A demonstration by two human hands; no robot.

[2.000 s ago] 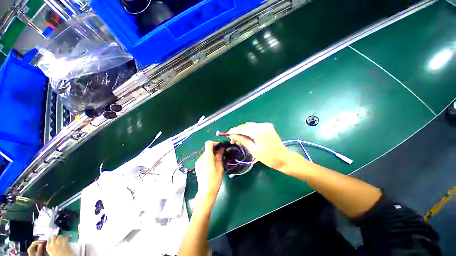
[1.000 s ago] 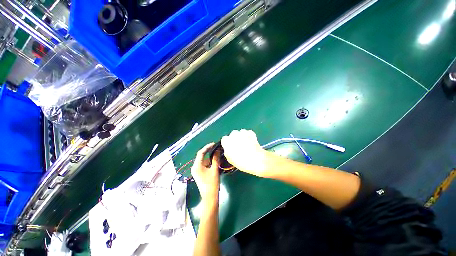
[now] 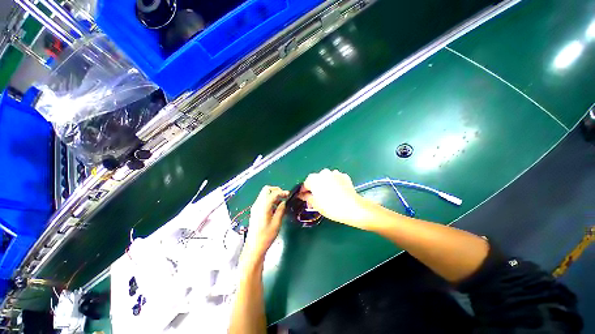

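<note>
My left hand [image 3: 267,212] holds the left side of a dark round housing [image 3: 305,212] with thin wires showing in its opening. My right hand [image 3: 329,194] is on the housing's upper right, its fingertips close to those of my left hand; what they pinch is too small to tell. A white tail cable [image 3: 424,188] runs out from under my right hand to the right and ends in a pale tip. A thin screwdriver-like rod [image 3: 400,197] with a blue end lies across the cable.
A black spoked disc [image 3: 404,151] lies on the green bench. A white sheet [image 3: 189,261] at left holds wires and small black parts. Beyond the dark green belt are a blue bin [image 3: 222,49], a clear bag [image 3: 98,98] and metal rails.
My right hand has moved down from a raised red wire tip onto the housing, and the housing's opening is now partly covered. The blue-ended rod shows more fully. The camera view has shifted.
</note>
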